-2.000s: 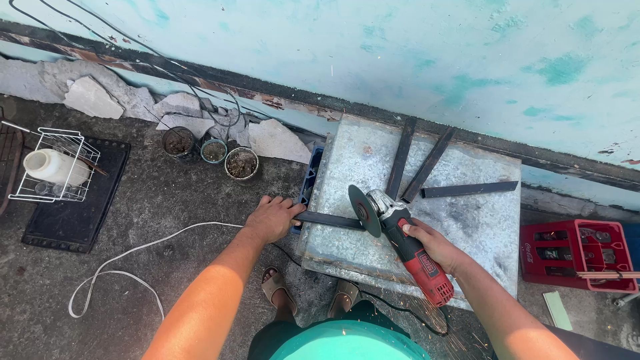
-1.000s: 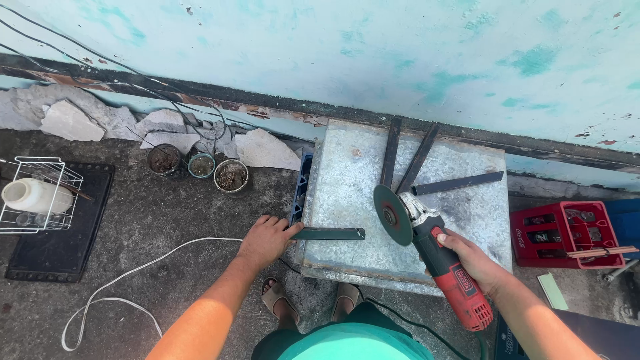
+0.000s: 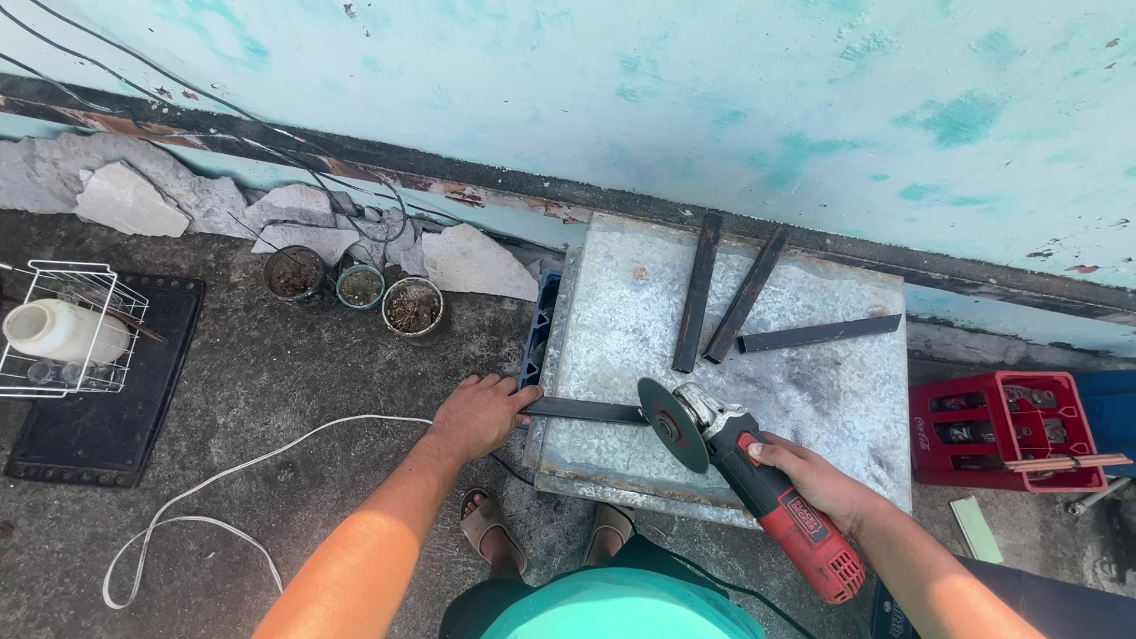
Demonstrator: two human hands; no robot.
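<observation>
My left hand grips one end of a dark metal bar, which lies across the left part of a galvanized sheet-metal table top. In my right hand is a red and black Black & Decker angle grinder, my thumb by its red switch. Its cutting disc stands at the bar's right end; whether they touch cannot be told. Several cut lengths of dark metal tube lie farther back: one upright in view, one slanting, one nearly level.
A pale painted wall borders the table's back. Right of it stands a red bottle crate. At left are small pots, broken concrete slabs and a white wire rack. A white cord and a dark cable run over the floor.
Two seconds ago sparks showed near the grinder; none show now. The disc has moved off the bar and then back toward its right end. My left hand has kept its grip.
</observation>
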